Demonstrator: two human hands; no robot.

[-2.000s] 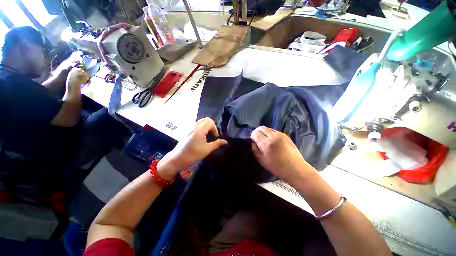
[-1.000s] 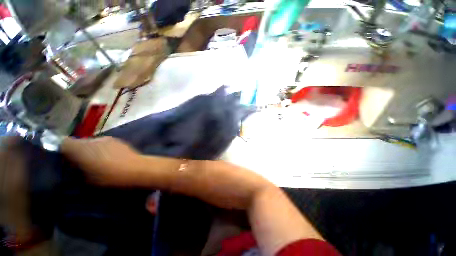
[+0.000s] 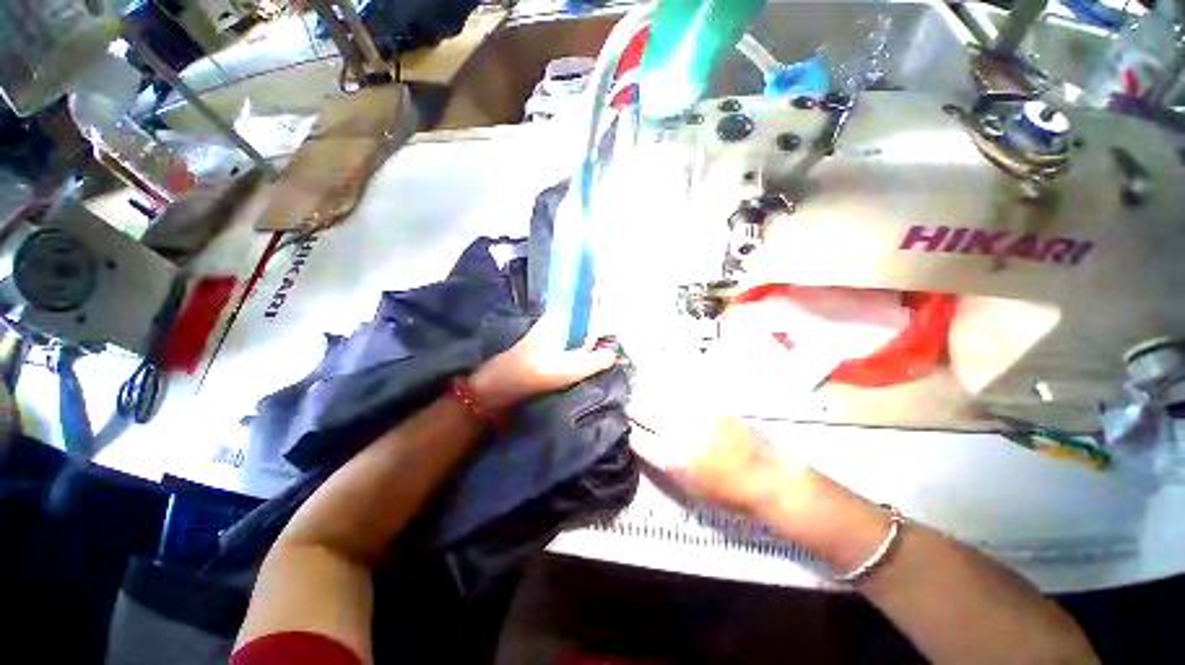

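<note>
A dark grey-navy garment piece (image 3: 390,351) lies bunched on the white table, left of the needle area, and hangs over the front edge. My left hand (image 3: 539,368) lies on the cloth close to the presser foot area and holds it, fingers pointing right. My right hand (image 3: 728,461) is at the cloth's right edge, in front of the needle; its fingertips are washed out by the lamp's glare. The needle and presser foot are lost in this glare. The cream machine head (image 3: 884,195) with "HIKARI" lettering stands behind my hands.
The lamp (image 3: 581,260) hangs left of the needle. A red plastic bag (image 3: 910,351) with white contents lies under the machine arm. Snips (image 3: 1072,448) lie at right. Black-handled scissors (image 3: 139,388), a red flat case (image 3: 202,322) and another machine (image 3: 78,273) are at left.
The view has swung right to the machine. The cloth, earlier held up near the lap, now lies beside the needle. Both hands have come to it there, the left from the far left side.
</note>
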